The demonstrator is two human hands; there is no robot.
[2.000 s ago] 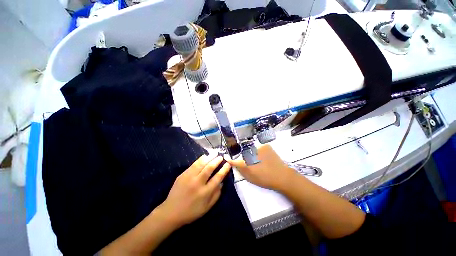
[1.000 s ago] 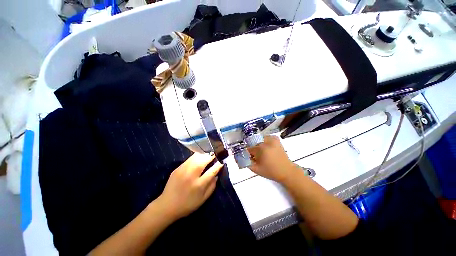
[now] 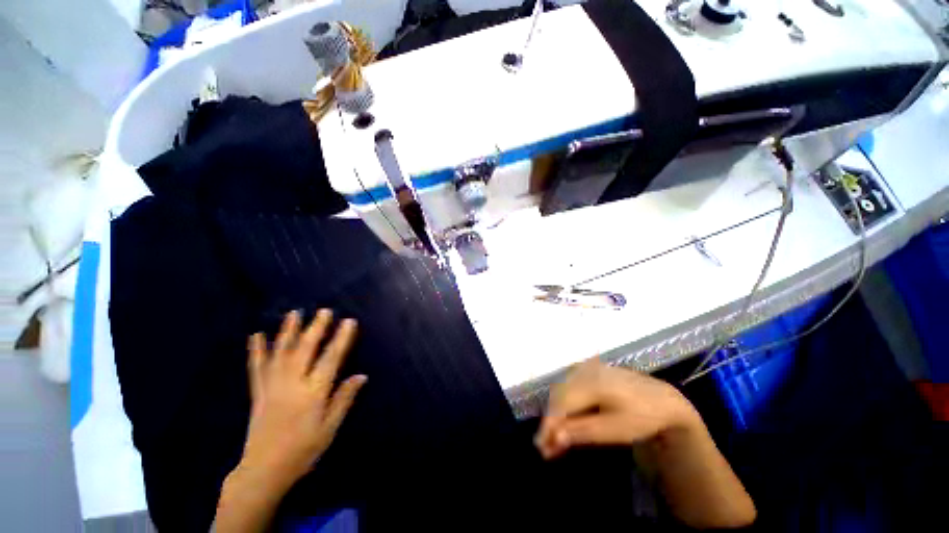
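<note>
A dark pinstriped garment piece (image 3: 385, 312) lies over the left of the sewing machine table and hangs over its front edge. Its upper right part reaches the presser foot (image 3: 442, 255) under the left end of the white sewing machine (image 3: 468, 99). My left hand (image 3: 297, 396) lies on the cloth with its fingers spread, holding nothing that shows. My right hand (image 3: 604, 411) is at the table's front edge, a little blurred, with its fingers curled. Whether it grips the dark cloth below it cannot be told.
Silver thread snips (image 3: 580, 298) lie on the table right of the needle. A cable (image 3: 775, 250) loops over the table's front edge. A blue crate (image 3: 754, 380) stands below. A white trough (image 3: 146, 120) with dark cloth curves behind the machine. White sacks (image 3: 57, 239) are at the left.
Both hands have left the presser foot. My left hand has moved down and left and spread over the cloth. My right hand has moved down to the front edge, uncovering the snips.
</note>
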